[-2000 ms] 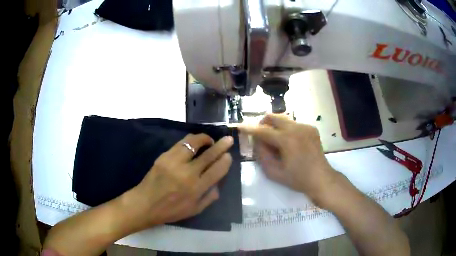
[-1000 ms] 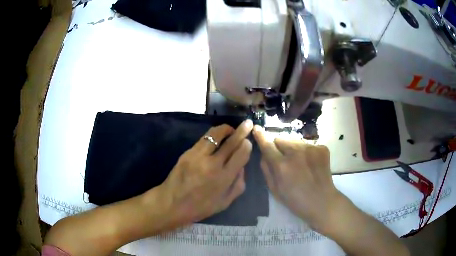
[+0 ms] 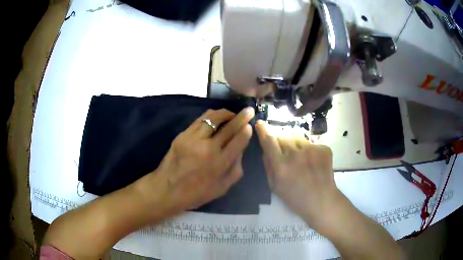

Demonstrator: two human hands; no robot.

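A flat black fabric piece [image 3: 137, 137] lies on the white table, its upper right corner at the presser foot [image 3: 261, 107] of the sewing machine [image 3: 274, 45]. My left hand [image 3: 205, 152], with a ring, lies flat on the fabric, its fingertips just left of the presser foot. My right hand [image 3: 299, 167] is at the fabric's right edge, its index fingertip touching the edge just below the foot. The fingers press on the piece rather than wrap around it. The needle point cannot be made out.
Red-handled thread snips [image 3: 420, 182] with a red cord [image 3: 440, 195] lie at the right. A black rectangle with a red edge [image 3: 384, 127], perhaps a phone, lies on the machine bed. More black fabric [image 3: 175, 6] is at the back. A cardboard edge [image 3: 31, 101] runs along the left.
The fabric and both hands have moved slightly up toward the machine. Compared with the earliest frame, my right index finger has come down from beside the foot to the fabric edge. The view has shifted.
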